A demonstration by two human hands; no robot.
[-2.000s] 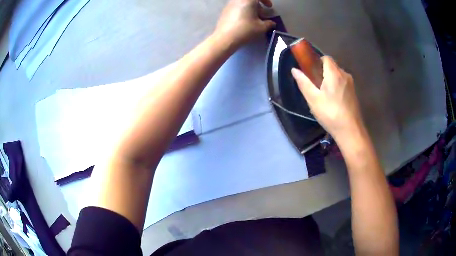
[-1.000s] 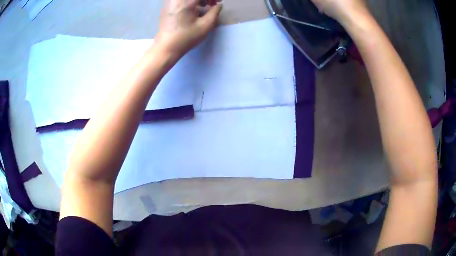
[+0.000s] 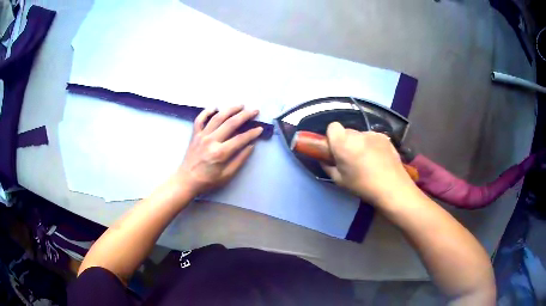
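Observation:
The pale back panel [image 3: 149,48] lies flat, wrong side up, with a purple seam allowance strip [image 3: 143,101] along its middle and a purple hem band [image 3: 405,94] at its right end. My left hand [image 3: 218,146] lies on the panel, fingers spread over the right part of the seam strip. My right hand [image 3: 362,158] grips the orange handle of the steam iron [image 3: 359,113]. The iron rests on the panel, its tip pointing left at the strip's right end, and covers the middle of the hem band.
A magenta hose [image 3: 461,188] runs from the iron to the right edge. A small purple strip [image 3: 34,137] and long purple pieces [image 3: 13,113] lie at the left. A thin grey rod [image 3: 515,80] lies at the far right.
The iron has moved from the panel's far side onto its middle near the hem. My left hand has come down onto the seam strip. The view of the panel has turned.

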